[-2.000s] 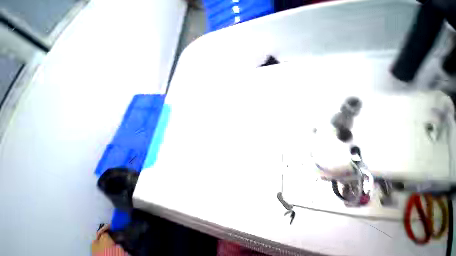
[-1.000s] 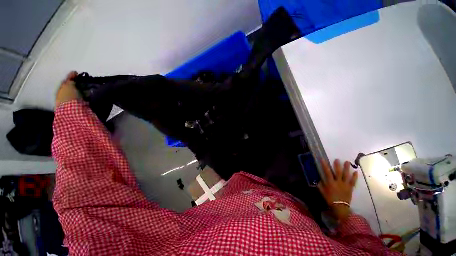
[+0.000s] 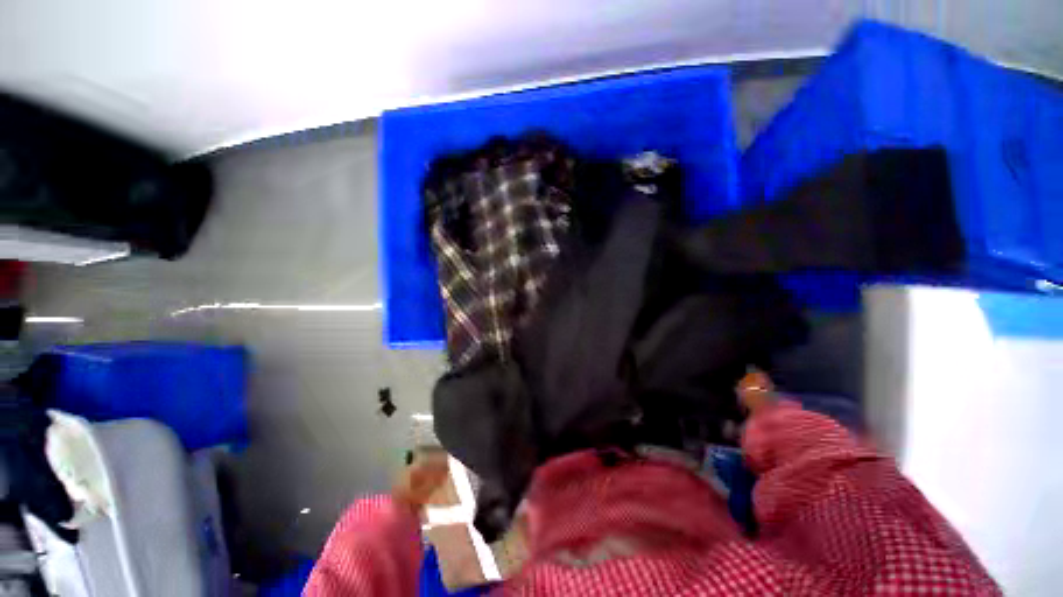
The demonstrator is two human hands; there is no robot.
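Observation:
A black garment [image 3: 583, 327] lies from my lap over a blue crate [image 3: 402, 233] in front of me. Its plaid lining [image 3: 507, 233] shows on the left half, and a dark sleeve [image 3: 851, 222] stretches right across a second blue crate [image 3: 933, 117]. My left hand [image 3: 422, 480] is small and blurred, just left of the garment's lower edge; its fingers and any contact with the cloth are unclear. My right hand [image 3: 755, 391] is at the garment's lower right side, with its fingers hard to make out against the black cloth.
The white table [image 3: 979, 432] stands at the right. Another blue crate [image 3: 152, 391] and a grey chair-like thing [image 3: 146, 501] are at the lower left. Grey floor [image 3: 291, 257] with white lines and a small black scrap [image 3: 387, 402] shows between. A white surface [image 3: 350, 58] runs along the top.
The view has turned left, away from the sewing machine. My left hand has come in from its far-left hold on the cloth. My right hand has left the tabletop. The plaid lining now shows.

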